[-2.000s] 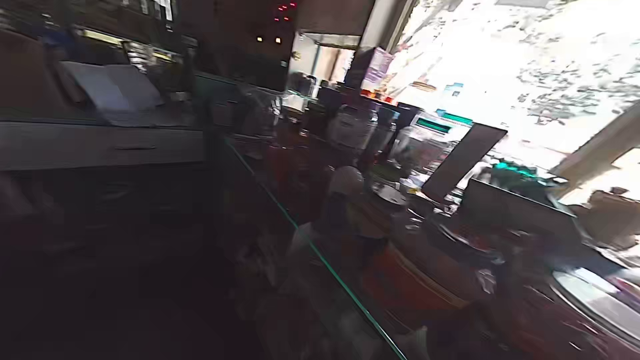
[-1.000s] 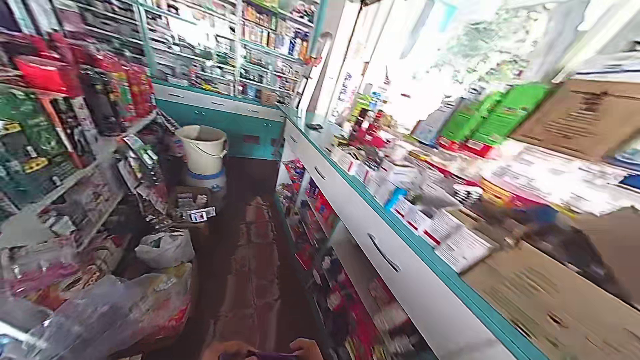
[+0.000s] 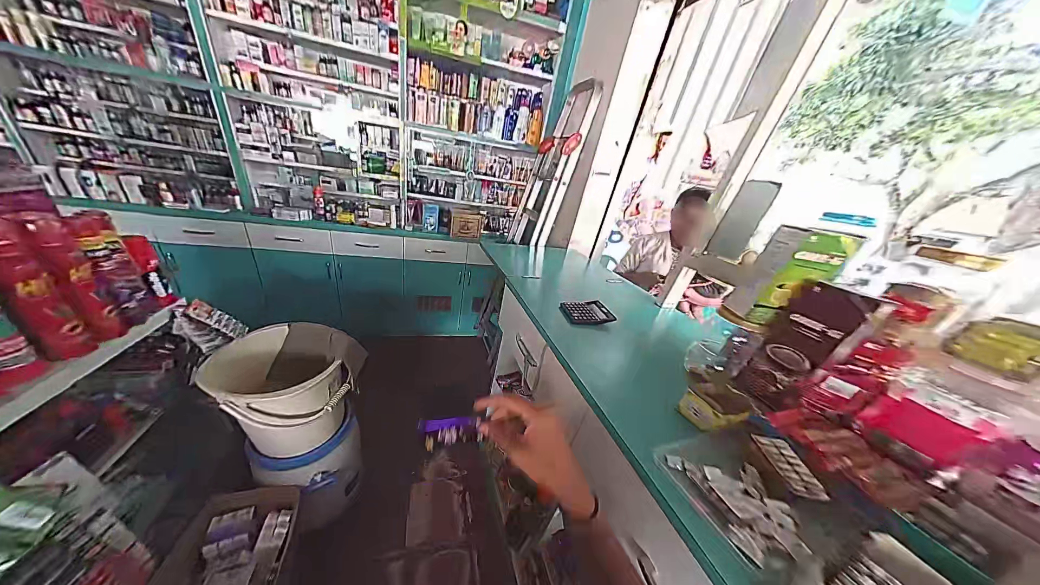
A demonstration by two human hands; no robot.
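My right hand (image 3: 528, 443) reaches in from the lower right, blurred, with a dark band at its wrist. Its fingers hold the right end of a small purple packet (image 3: 449, 428) with pale and yellow marks on its lower part. The packet hangs over the dark floor, left of the counter's white drawers. My left hand is not in view. On the teal countertop (image 3: 597, 357), ahead and to the right of my right hand, lies a black calculator (image 3: 588, 312).
Left of the aisle, a cream bucket (image 3: 280, 390) stands on a blue-rimmed tub (image 3: 317, 479), behind a carton of small boxes (image 3: 244, 540). Stocked shelves (image 3: 309, 97) line the back wall. A stepladder (image 3: 556, 162) leans in the corner. A person (image 3: 662, 244) is beyond the counter.
The view has swung and moved strongly along the aisle. My right hand has come up into view with the purple packet; one second ago only fingers around something purple showed at the bottom edge.
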